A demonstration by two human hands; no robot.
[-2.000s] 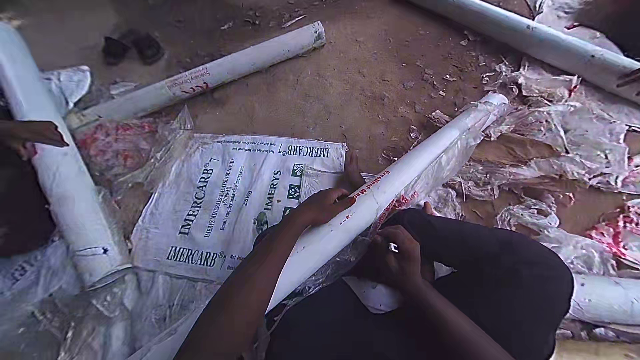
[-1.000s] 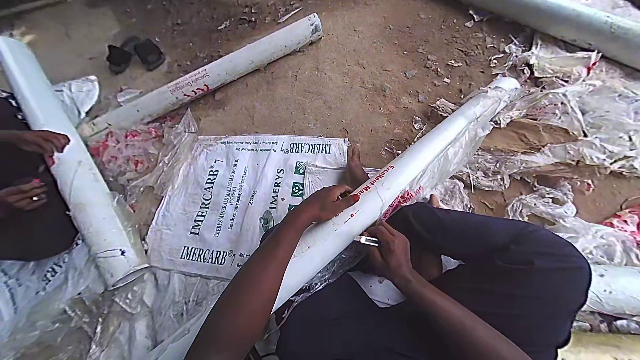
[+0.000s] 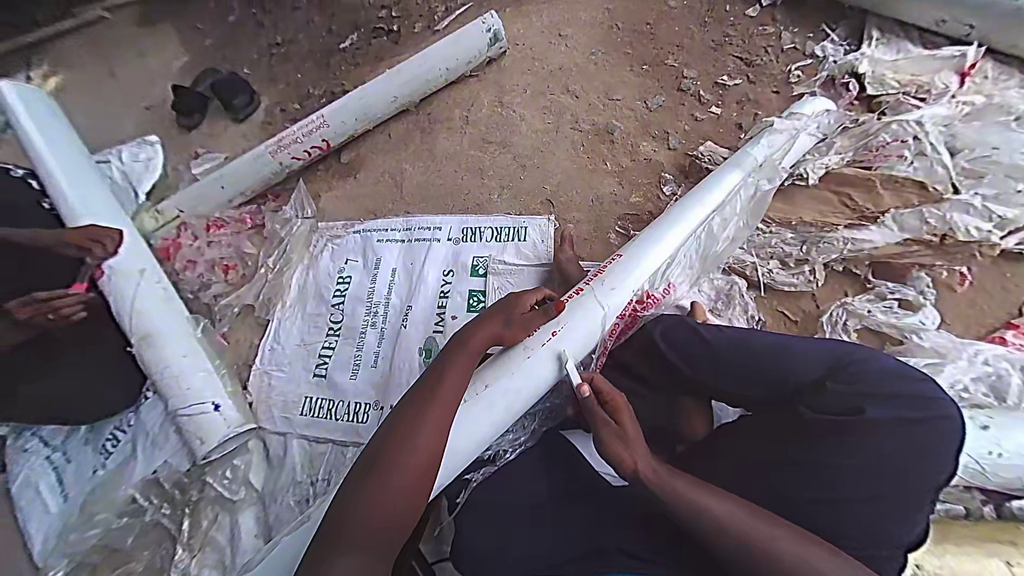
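Note:
A long white roll (image 3: 512, 392), wound in plastic film and printed in red, lies slantwise across my lap. My left hand (image 3: 522, 317) rests on its upper left side, near the red print; a small red thing shows at the fingertips, too small to name. In my right hand (image 3: 614, 416) is a small pale blade-like tool (image 3: 571, 370), its tip against the roll's surface. Clear plastic film (image 3: 696, 232) hangs loose along the roll's right side, with red-printed film (image 3: 632, 320) beside my knee.
A printed white woven sack (image 3: 376, 320) lies flat on the ground. At the left, a co-worker's hands (image 3: 60, 308) are at another white roll (image 3: 144, 304). A third roll (image 3: 344, 120) lies behind, near dark footwear (image 3: 212, 96). Crumpled plastic film (image 3: 904, 232) covers the ground at the right.
My right hand has moved from beside the roll's lower edge, and the tool's tip is now on the roll. My left hand stays on the roll. The view has shifted somewhat.

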